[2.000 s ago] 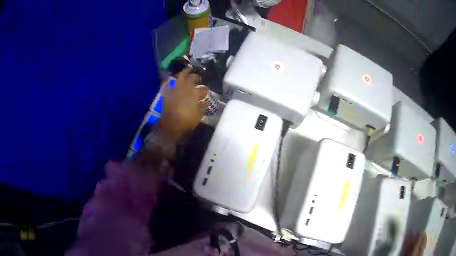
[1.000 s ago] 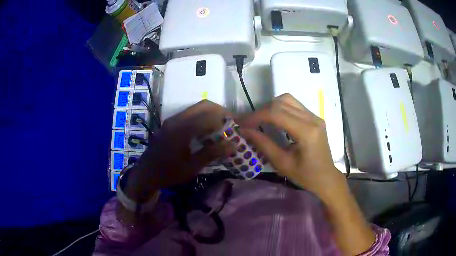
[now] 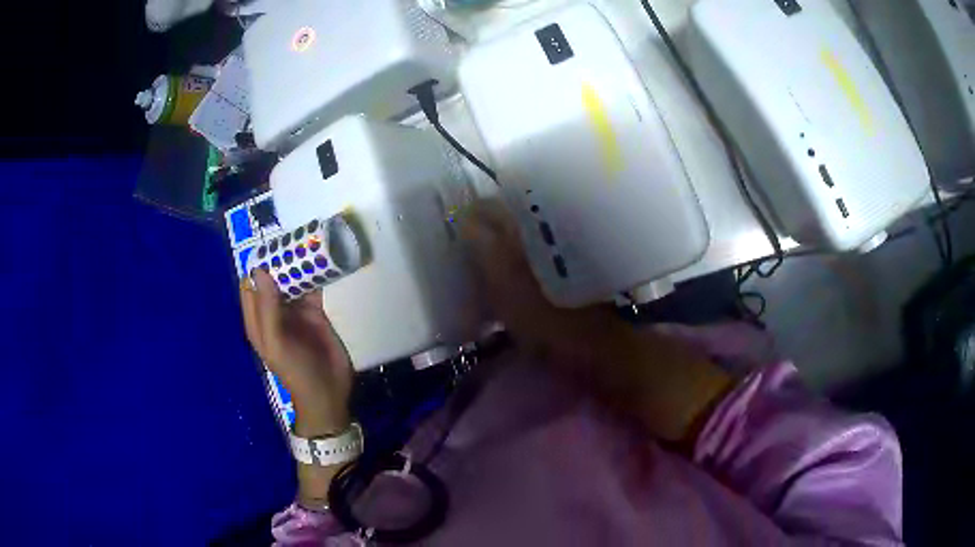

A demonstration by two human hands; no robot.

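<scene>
My left hand (image 3: 294, 331), with a white wristband, holds a curled white roll of dot stickers (image 3: 305, 260) in front of the leftmost near white unit (image 3: 374, 192). The roll shows rows of dark and coloured round dots. My right hand (image 3: 497, 262) is blurred and dim, at the right side of that unit, beside a second white unit (image 3: 599, 160) that has a yellow strip and ports. Its fingertips are too blurred to tell what they touch or hold.
Another white unit (image 3: 818, 118) stands at the right. A unit with a red-ringed button (image 3: 340, 64) is behind, with a black cable (image 3: 458, 144). Blue-lit power meters (image 3: 242, 227) run along the left end. A yellow spray can (image 3: 176, 98) and papers (image 3: 221, 107) lie at the upper left.
The hands have parted: my left hand has moved left with the sticker roll, and my right hand is now at the side of the leftmost near unit. The view has turned and shifted.
</scene>
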